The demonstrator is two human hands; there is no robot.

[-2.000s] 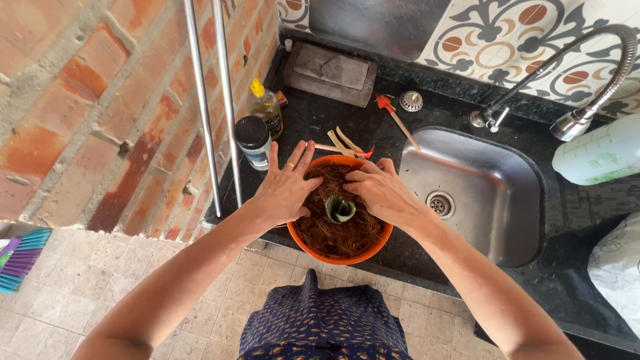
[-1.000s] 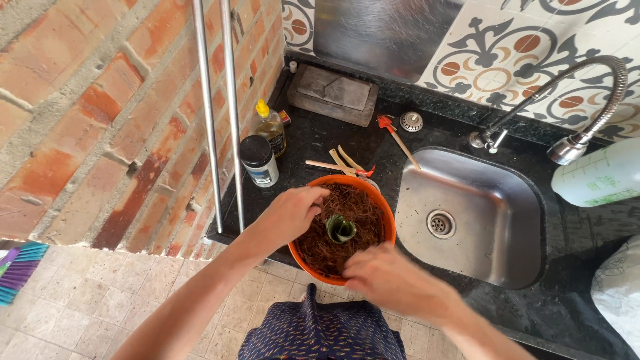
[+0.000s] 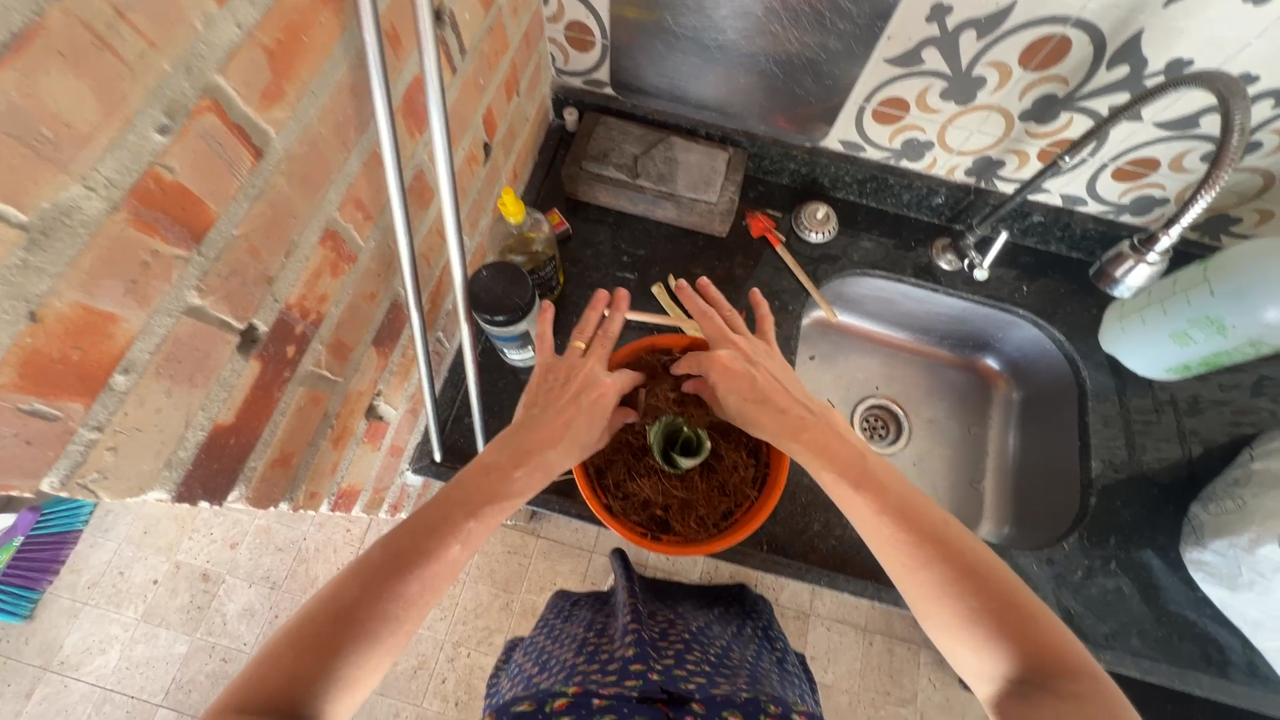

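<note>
An orange plant pot (image 3: pixel 690 545) stands at the front edge of the dark stone counter, filled with brown fibrous coir (image 3: pixel 700 505). A small green rolled-leaf plant (image 3: pixel 679 444) rises from its middle. My left hand (image 3: pixel 575 385) is at the pot's back left, fingers spread and thumb over the coir. Across from it, my right hand (image 3: pixel 745 375) rests at the back right, with its fingers apart and some bent toward the coir. Neither hand grips an object that shows. Behind the pot lie a wooden-handled tool (image 3: pixel 650 318) and a pale wooden piece (image 3: pixel 665 297), partly hidden by my fingers.
A black-lidded jar (image 3: pixel 505 315) and a yellow-capped bottle (image 3: pixel 535 250) stand by the brick wall, near two metal poles (image 3: pixel 445 200). A stone block (image 3: pixel 655 170), a small red-headed tool (image 3: pixel 790 262) and a strainer (image 3: pixel 815 222) lie behind. The steel sink (image 3: pixel 970 400) is at right.
My right hand has moved from the pot's front right to its back right. My left hand has shifted to the back left rim, its fingers now spread.
</note>
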